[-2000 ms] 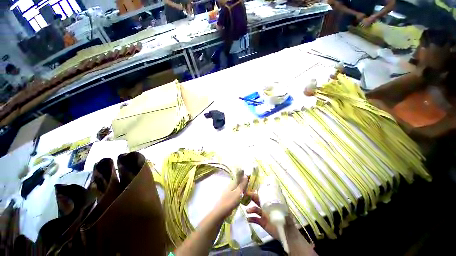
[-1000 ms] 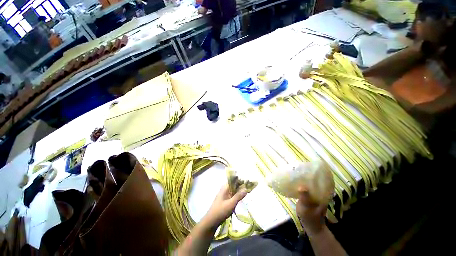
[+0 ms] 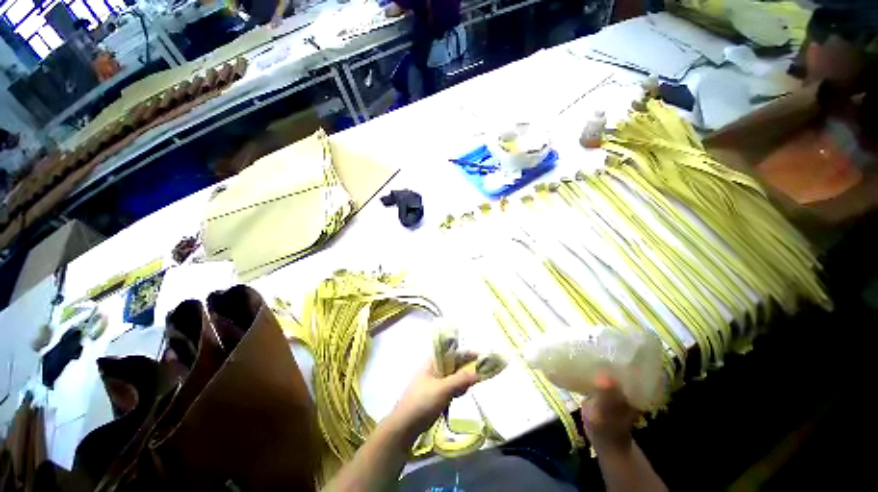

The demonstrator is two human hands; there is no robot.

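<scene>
My left hand (image 3: 434, 392) is low in the middle and grips the ends of yellow straps, which stick up past the fingers. My right hand (image 3: 608, 408) holds a whitish translucent glue bottle (image 3: 616, 361), lying sideways with its narrow end towards my left hand. Loose yellow straps (image 3: 337, 356) lie in a curved pile left of my left hand. A spaced row of yellow straps (image 3: 635, 259) lies at right, ends hanging over the near edge. The bottle hides part of the row.
Olive-yellow panels (image 3: 279, 207), a dark crumpled lump (image 3: 404, 206) and a blue tray (image 3: 536, 175) with a white pot (image 3: 523, 144) lie farther back. A small bottle (image 3: 593, 130) stands by the dense strap heap (image 3: 717, 197). Brown leather pieces (image 3: 231, 404) stand near left.
My right hand with the bottle has moved right, away from my left hand, and the bottle has turned from pointing down to lying sideways. My left hand still holds strap ends, now spread apart.
</scene>
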